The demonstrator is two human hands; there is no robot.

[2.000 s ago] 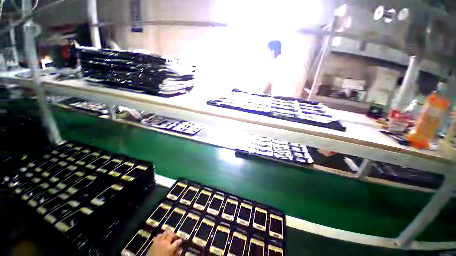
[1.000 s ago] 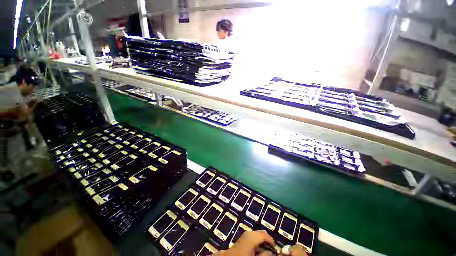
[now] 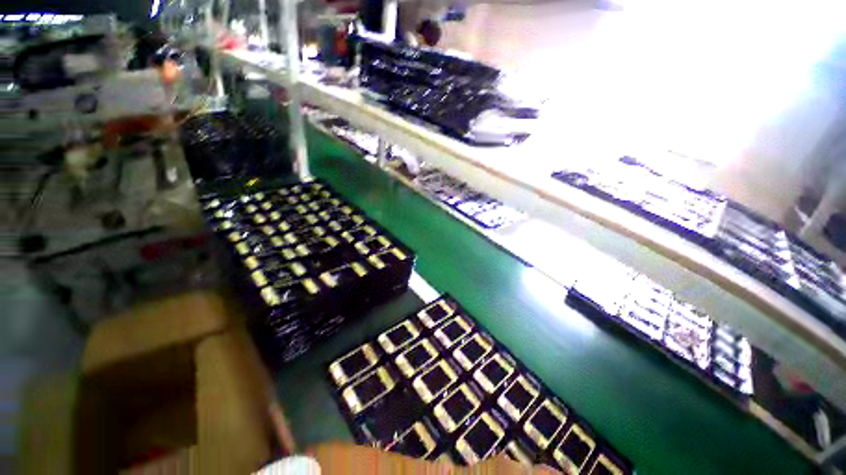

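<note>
A black tray (image 3: 376, 425) of dark screen units with pale gold ends lies on the bench in front of me. One pocket near its lower left looks dark. Blurred skin of my hand or hands (image 3: 417, 461) runs along the bottom edge, in front of the tray's near corner and the carton. A white rounded piece (image 3: 289, 466) shows beside the skin; I cannot tell what it is. The fingers are cut off or smeared, so I cannot tell which hand is which or whether anything is held.
A tall stack of filled black trays (image 3: 325, 311) stands left of the working tray. An open cardboard carton (image 3: 227, 390) is at lower left. The green belt (image 3: 501, 297) runs behind a white rail. A shelf (image 3: 594, 209) with stacked trays overhangs it.
The view has swung left and down, bringing the carton into fuller view. The hands, over the tray's right part before, now show only as blurred skin along the bottom edge, further left.
</note>
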